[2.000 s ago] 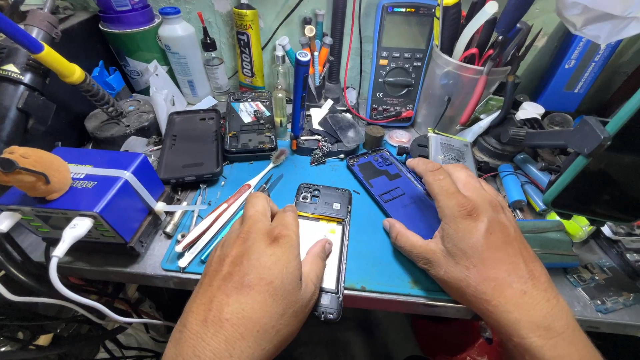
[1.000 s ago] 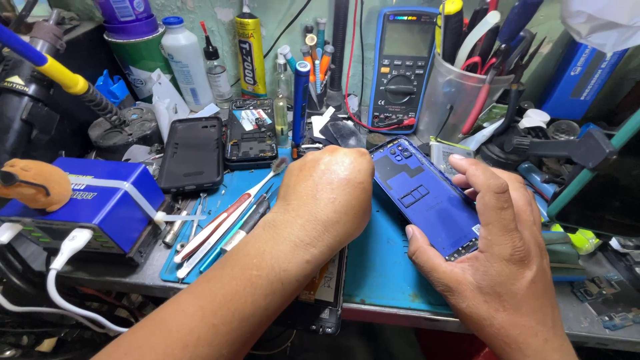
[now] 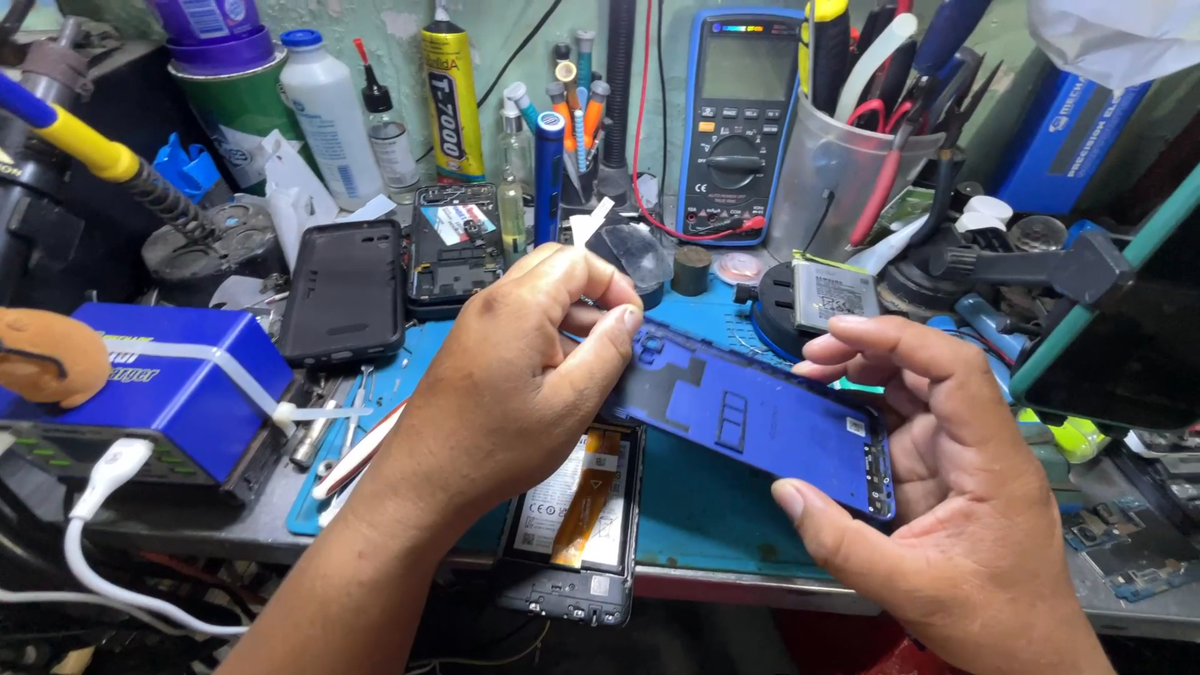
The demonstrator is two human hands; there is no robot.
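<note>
A blue phone back cover, inner side up, is tilted above the teal work mat. My left hand has thumb and fingertips pinched at the cover's upper left corner; whether they grip its edge or a small piece there, I cannot tell. My right hand is around the cover's right end, thumb at the lower edge, fingers behind and above it. Below my left hand lies an opened phone with its battery and an orange flex cable showing, its lower end over the bench edge; its upper part is hidden.
A black phone case and another opened phone lie behind my left hand. A blue charger box stands at left. At the back are a multimeter, a T-7000 glue tube and a tool cup. A loose battery rests right.
My left hand has moved from the opened phone up to the blue cover's upper left corner. The cover, lying flatter on the mat before, is now turned and raised at an angle.
</note>
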